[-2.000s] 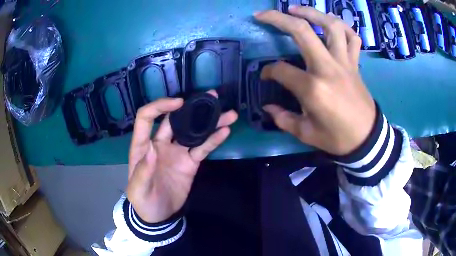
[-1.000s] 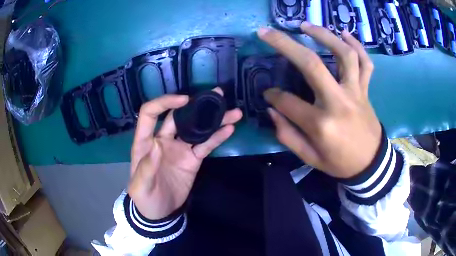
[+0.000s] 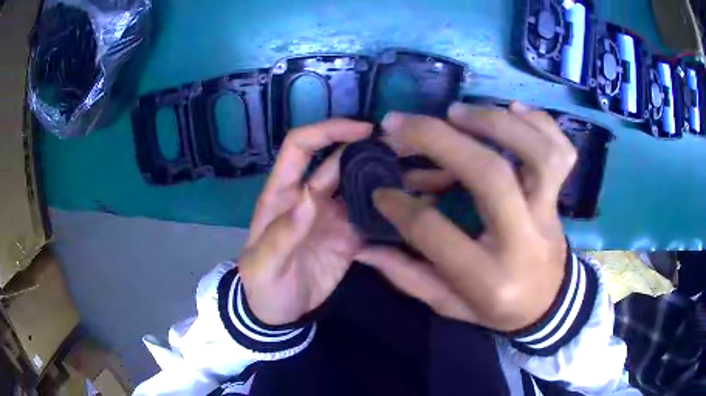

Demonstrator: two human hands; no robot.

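My left hand [image 3: 298, 232] holds a small stack of black oval inserts [image 3: 364, 182] above the front edge of the bench. My right hand [image 3: 495, 224] touches the stack from the right, its fingertips on the inserts. Whether it grips one is hard to tell. Several black housings stand in a row on the green mat; the leftmost one [image 3: 144, 147] and others show empty oval openings. Another housing [image 3: 592, 166] lies partly hidden behind my right hand.
Part-filled units with blue cells [image 3: 577, 42] lie in a row at the upper right. A clear plastic bag of black parts [image 3: 66, 77] is at the upper left. Brown cardboard [image 3: 31, 325] stands at the left. A yellowish bag [image 3: 635, 272] and plaid fabric are at the lower right.
My right hand has moved left from the housing to the inserts in my left hand. The view has shifted, so the row of housings appears further right.
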